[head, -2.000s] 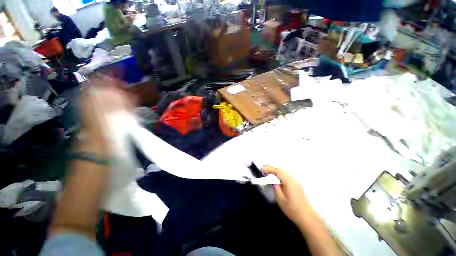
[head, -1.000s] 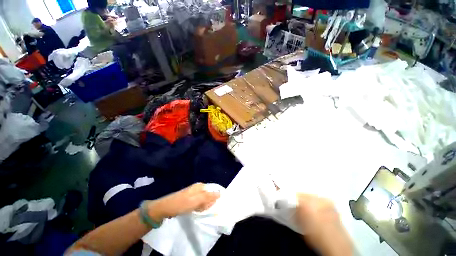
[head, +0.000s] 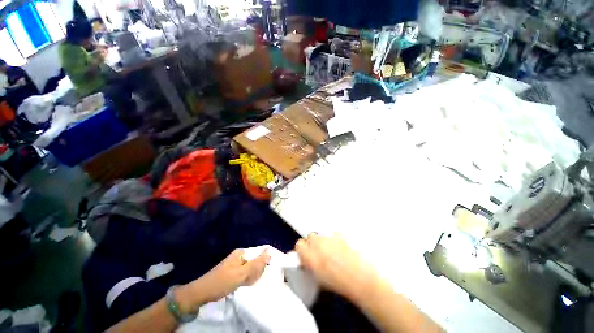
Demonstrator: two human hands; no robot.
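Note:
A white cloth piece (head: pixel 270 302) hangs between my two hands over the dark cloth at my lap. My left hand (head: pixel 244 268) pinches its upper edge on the left. My right hand (head: pixel 329 260) grips it close by on the right, at the table's front edge. The fingertips are a short gap apart. The cloth's lower end runs out at the picture's bottom. Whether my right hand also holds a small tool cannot be told.
The sewing machine head (head: pixel 531 201) and its bed (head: pixel 514 286) are at the right. A large white garment heap (head: pixel 482 123) lies behind on the white table (head: pixel 365 195). Cardboard (head: pixel 286 133), a red bag (head: pixel 189 177) and navy cloth (head: pixel 176 237) are left. A person in green sits far left.
My hands have come close together with the white cloth between them, after the left was raised far left. The view has turned, so the machine shows more fully.

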